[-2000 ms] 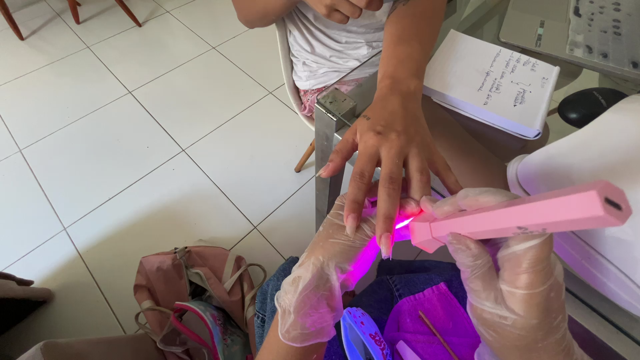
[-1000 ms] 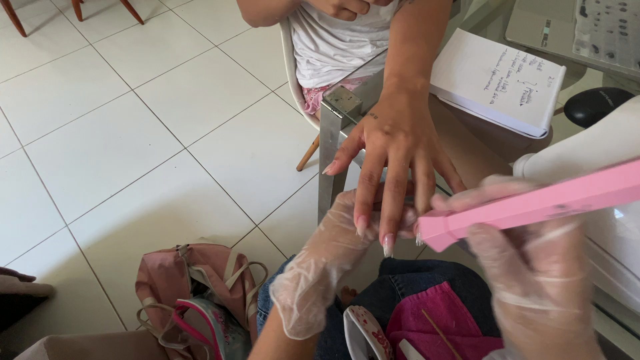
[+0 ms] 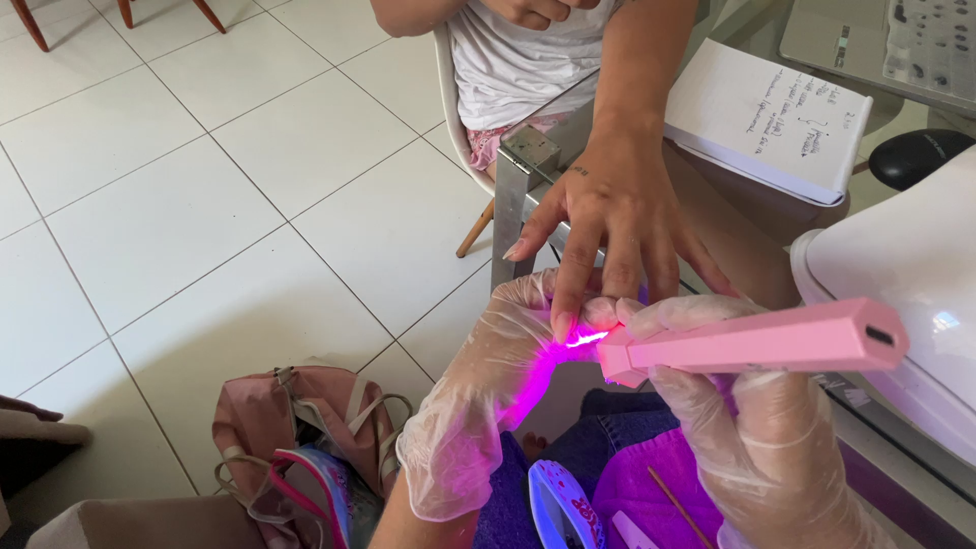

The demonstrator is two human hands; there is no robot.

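My right hand (image 3: pixel 762 435), in a clear glove, grips a pink handheld UV nail lamp (image 3: pixel 755 343). The lamp is lit and throws purple light on the fingertips of another person's hand (image 3: pixel 618 206), which reaches over the glass table's corner. My left hand (image 3: pixel 503 366), gloved too, is under those fingertips and supports a finger close to the lamp's head; its own fingertips are partly hidden. On my lap lie a magenta cloth (image 3: pixel 656 480), a thin wooden stick (image 3: pixel 679 507), a nail file (image 3: pixel 631 531) and an open patterned case (image 3: pixel 564 507).
An open notebook (image 3: pixel 770 114) with handwriting and a black computer mouse (image 3: pixel 923 158) lie on the glass table. A white rounded appliance (image 3: pixel 907 267) stands at right. The metal table corner (image 3: pixel 530 149) is beside the person's wrist. A pink bag (image 3: pixel 305 419) sits on the tiled floor.
The lamp was lit two seconds ago, unlit one second ago, and is lit again now. My right hand has turned the lamp to a more level angle since one second ago.
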